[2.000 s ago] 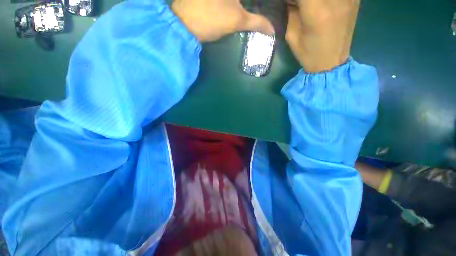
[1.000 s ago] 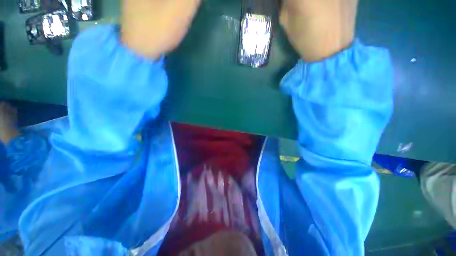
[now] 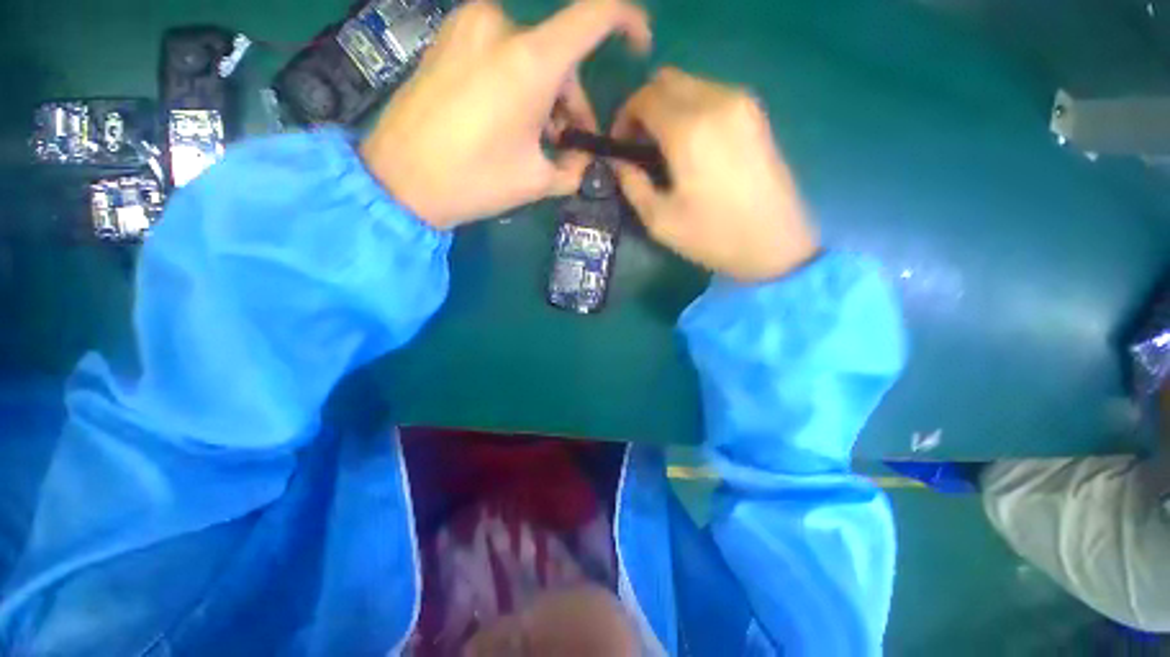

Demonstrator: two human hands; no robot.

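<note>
An open black handset unit [image 3: 584,257] lies on the green table in front of me, its silver and blue circuit board facing up and its dark upper end towards my hands. My left hand [image 3: 494,122] is above and left of it, with thumb and fingers at one end of a small dark bar-shaped piece [image 3: 603,145]. My right hand [image 3: 706,173] grips the other end of this piece, just over the unit's upper end. What the piece is exactly cannot be told. My right hand is slightly blurred.
Several open black handsets [image 3: 196,139] lie in a loose group at the left; another [image 3: 385,39] lies just beyond my left hand. A pale object [image 3: 1114,125] is at the far right. A person's light sleeve [image 3: 1078,526] is at the lower right, below the table edge.
The view has shifted, so the unit and both hands sit lower in the picture. My hands, earlier cut off by the top edge, are now visible and close together at the dark piece.
</note>
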